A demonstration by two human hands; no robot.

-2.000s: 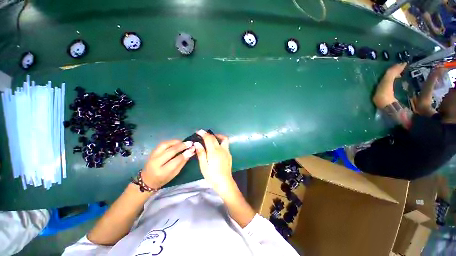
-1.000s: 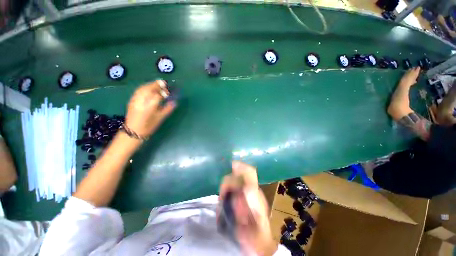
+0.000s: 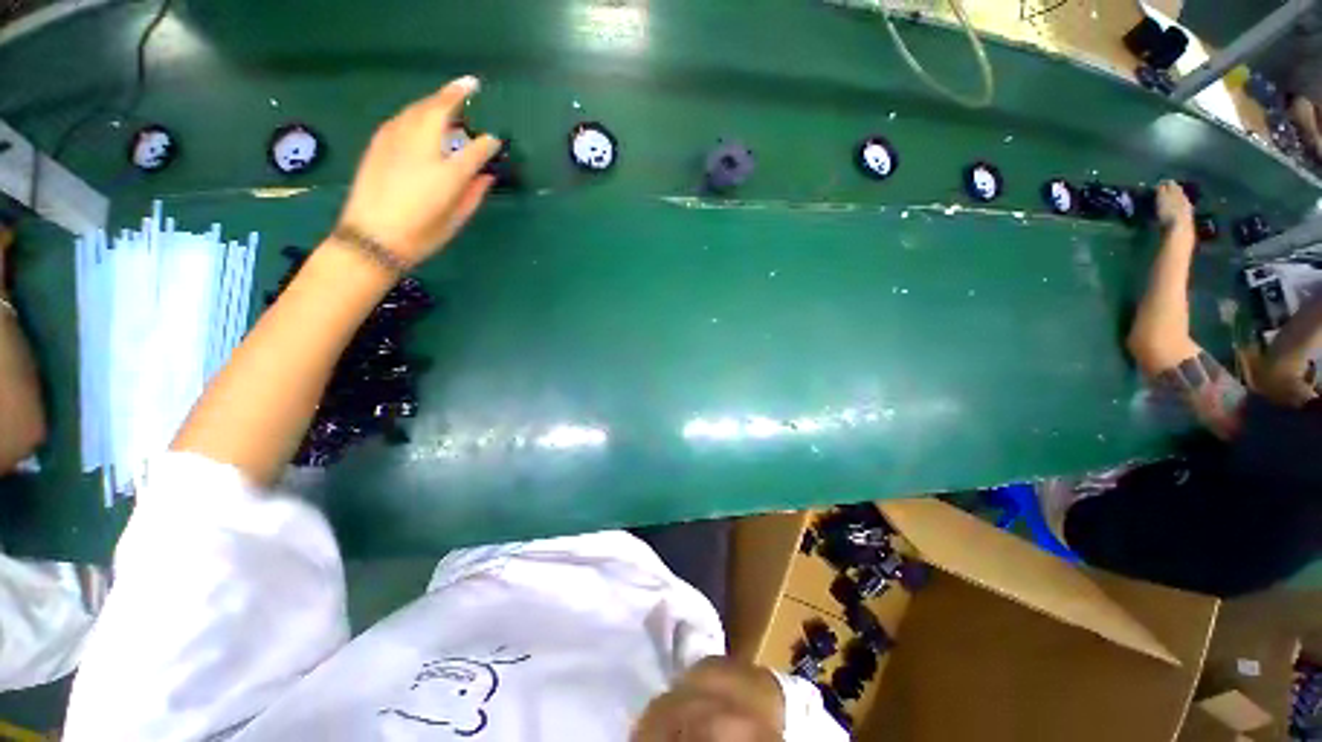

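Observation:
My left hand [image 3: 413, 174] is over the row at the bench's far side, thumb and index finger apart around a round black-rimmed unit with a white face [image 3: 458, 141]. The hand partly hides the unit; dark material shows beside the thumb. My right hand [image 3: 711, 707] is blurred and cut off by the bottom edge; what it holds cannot be told. Similar units stand to the left [image 3: 294, 148] and right [image 3: 593, 147], with a grey-black finned disc [image 3: 729, 164] further right. A heap of small glossy black fittings [image 3: 370, 377] lies partly behind my left forearm.
White strips [image 3: 152, 348] lie at the left of the green bench [image 3: 754, 334]. An open carton [image 3: 1000, 638] with black parts [image 3: 863, 558] is at lower right. Another person's hand [image 3: 1174, 206] is at the row's right end. Another person's arm [image 3: 18, 384] shows at the left edge. A pale loop hangs at the far edge.
My hands were together over the bench, then parted. My left hand has moved up to the row; my right hand has moved down to the bottom edge. The view has shifted.

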